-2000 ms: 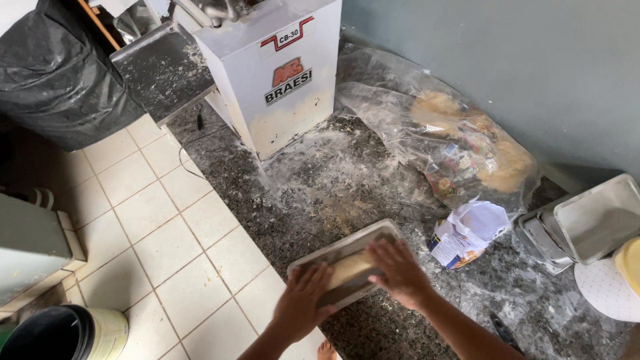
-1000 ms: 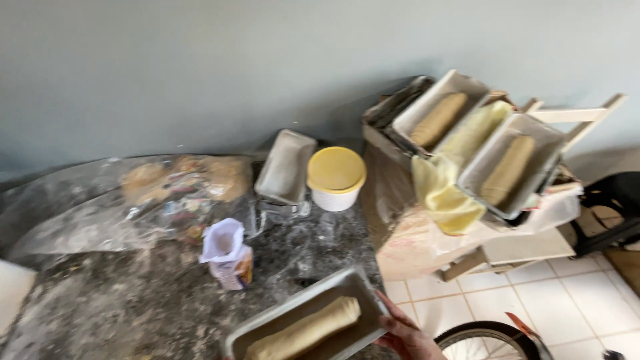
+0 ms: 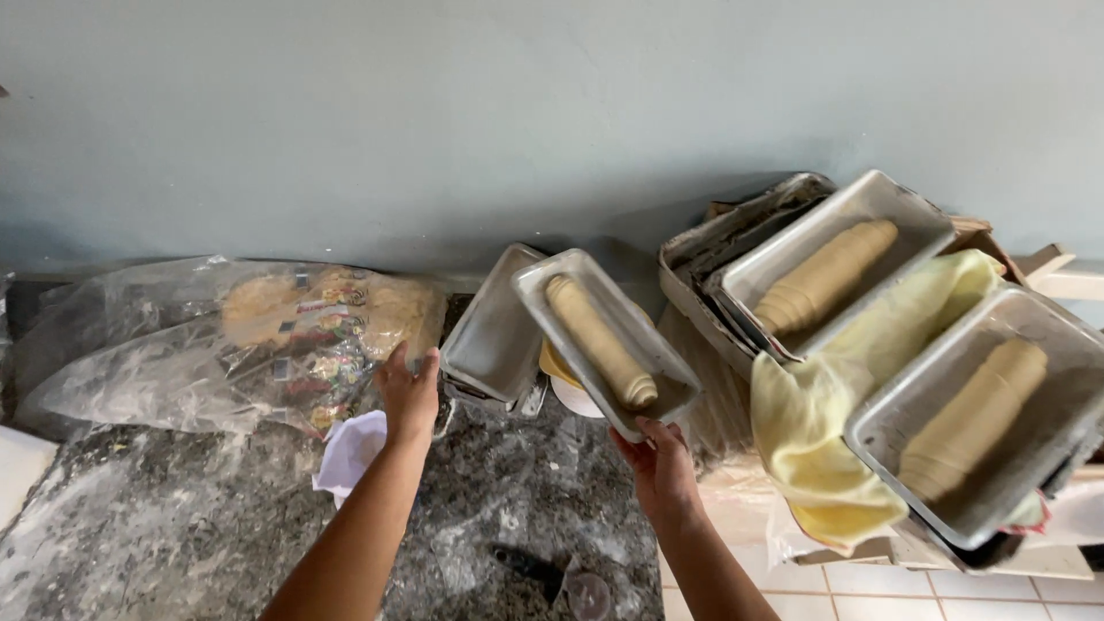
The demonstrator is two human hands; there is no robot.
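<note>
My right hand (image 3: 660, 461) grips the near end of a metal loaf pan (image 3: 673, 366) that holds a rolled dough loaf (image 3: 599, 341). This pan lies over a tub with a yellow lid (image 3: 559, 366), hiding most of it. Left of it an empty metal loaf pan (image 3: 496, 336) sits on the counter by the wall. My left hand (image 3: 410, 388), fingers spread and holding nothing, is between that pan and a clear plastic bag of bread (image 3: 345, 319). An open paper bag (image 3: 352, 453) stands beside my left forearm.
Two more loaf pans with rolled dough, one by the wall (image 3: 914, 203) and one nearer (image 3: 888, 466), rest on stacked pans at the right. A yellow cloth (image 3: 828, 457) drapes between them. A dark-handled tool (image 3: 526, 565) and a small clear cup (image 3: 588, 595) lie on the floury granite counter (image 3: 216, 526).
The view has swung right. Both hands were on the dough in the pan on the counter; my right hand has since lifted the pan over the yellow-lidded tub, and my left hand is off it.
</note>
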